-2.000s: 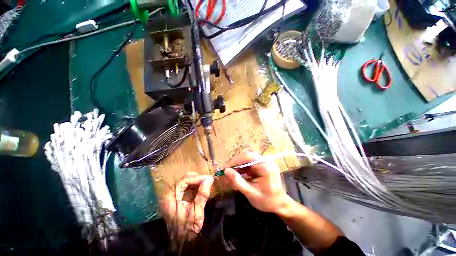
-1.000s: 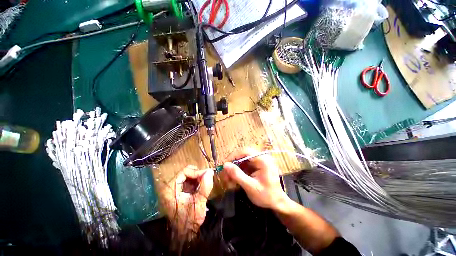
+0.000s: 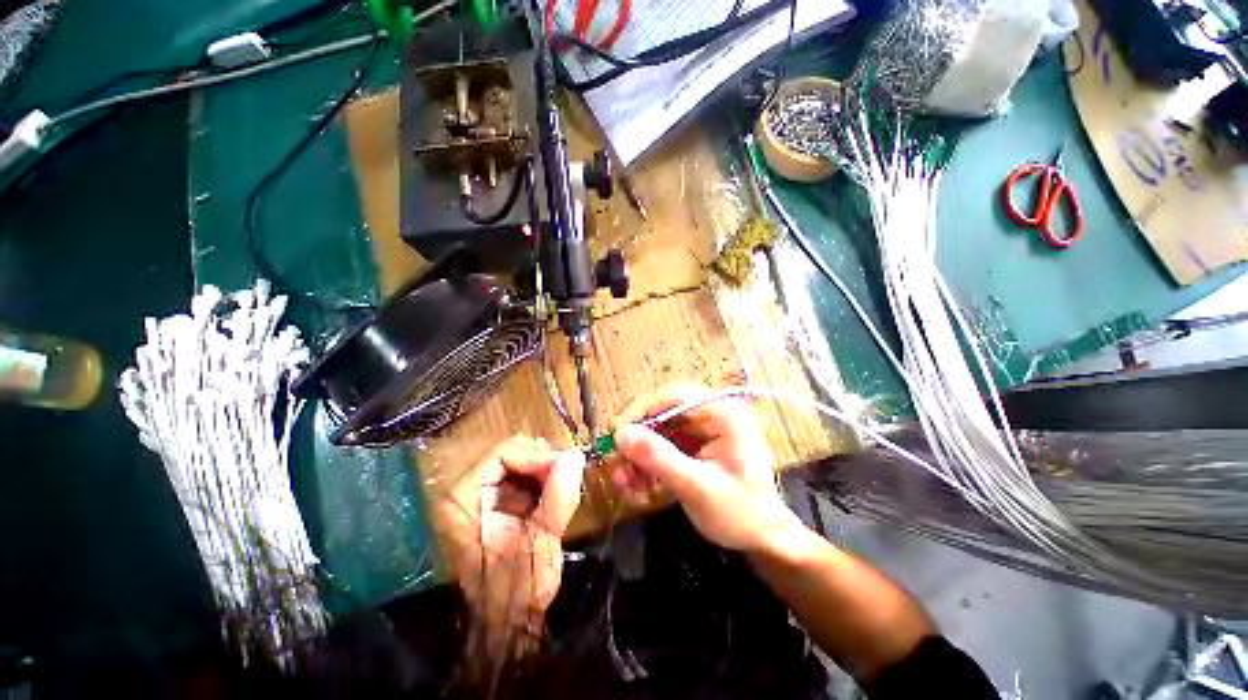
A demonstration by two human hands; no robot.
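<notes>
A small green circuit board point(image 3: 604, 445) sits at the end of a white cable point(image 3: 712, 398), right under the tip of the soldering iron point(image 3: 585, 390). My right hand point(image 3: 705, 472) pinches the board and cable end between thumb and fingers. My left hand point(image 3: 513, 513) is left of the board, thumb and forefinger pinched at its left edge on a tiny silvery part point(image 3: 589, 454), too small to make out well. Thin dark leads hang across my left palm. The iron is clamped upright, tip toward me.
A black fan point(image 3: 424, 356) and a white-ended cable bundle point(image 3: 226, 438) lie left. A dark box point(image 3: 465, 205) stands behind. At right are a yellow-gold clump point(image 3: 745, 252), a parts tub point(image 3: 803, 130), a parts bag point(image 3: 965, 55), a long cable bundle point(image 3: 931, 328) and red scissors point(image 3: 1043, 203).
Both hands and the green board have moved slightly up, closer against the iron tip. The grips look the same. The view has shifted a little.
</notes>
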